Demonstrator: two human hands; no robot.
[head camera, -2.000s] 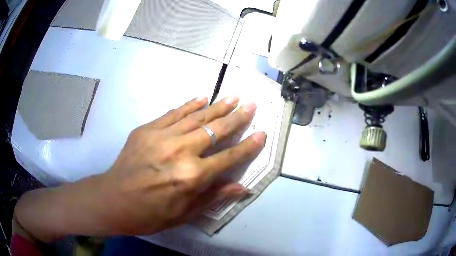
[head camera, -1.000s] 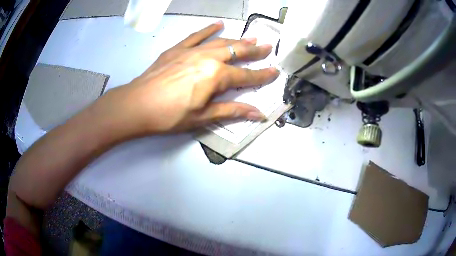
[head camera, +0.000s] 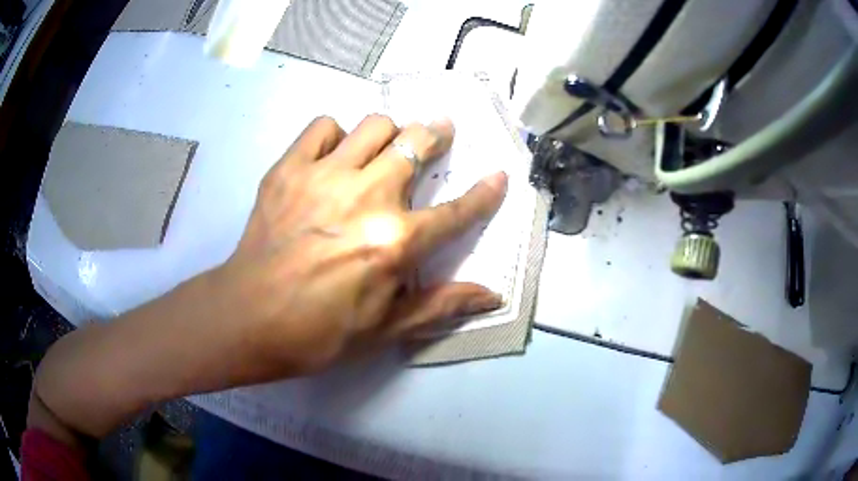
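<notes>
My left hand (head camera: 348, 244) lies on a white template (head camera: 470, 235) with its fingers apart and some curled, pressing it down. Under the template is a beige ribbed fabric piece (head camera: 532, 282), whose margin shows along the right and near edges. The fabric's right edge is beside the presser foot and needle area (head camera: 544, 167), under the sewing machine head (head camera: 640, 75). My hand hides the left part of the template and fabric. My right hand is not in view.
Beige cut pieces (head camera: 118, 188) lie at the left and tan-brown pieces (head camera: 738, 385) at the right. Stitched flaps (head camera: 334, 36) lie at the far side, partly behind a blurred white object (head camera: 246, 28). A tension knob (head camera: 695, 256) and slim black tool (head camera: 796, 254) are at the right.
The template and fabric have turned, and a long edge now runs beside the foot. My left hand has moved nearer me and its fingers are more bent. The far flaps have shifted.
</notes>
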